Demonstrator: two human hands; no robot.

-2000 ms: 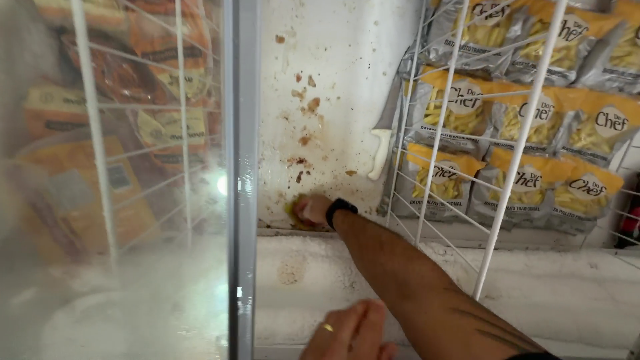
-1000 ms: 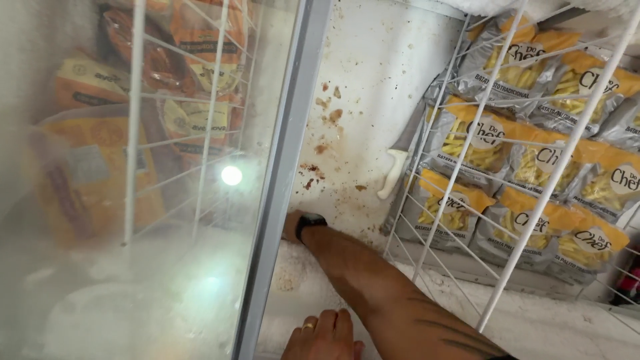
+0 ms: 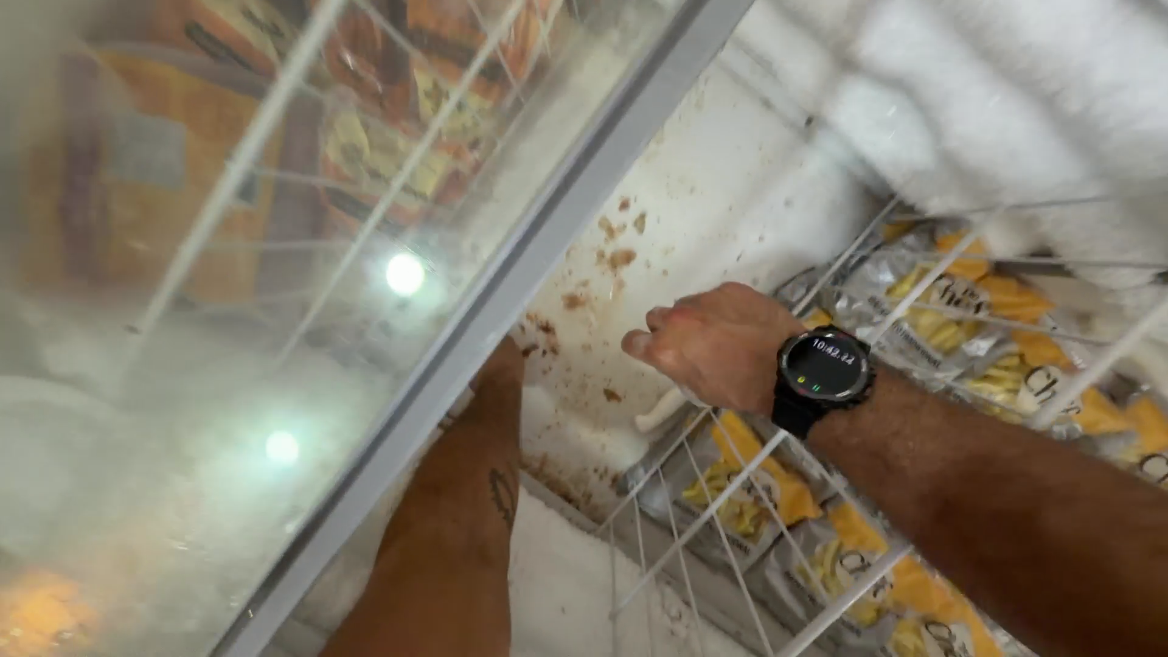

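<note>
My right hand, wearing a black watch, is over the stained white freezer wall. Its fingers are curled, and whether they hold anything does not show. Just below it is the curved white handle of a tool, its other end hidden. My left forearm, with a tattoo, reaches up from the bottom; the left hand is hidden behind the grey frame of the glass door. Brown residue spots the wall between the arms and the upper area.
White wire racks hold bags of frozen fries at the right. Frost covers the upper right surface, and ice lies along the bottom. Orange packages show behind the fogged glass at the left.
The watch-wearing right hand has moved up and right, away from the wall's lower part. The left hand, seen low in the earlier frames, is now out of sight behind the frame. The view has tilted.
</note>
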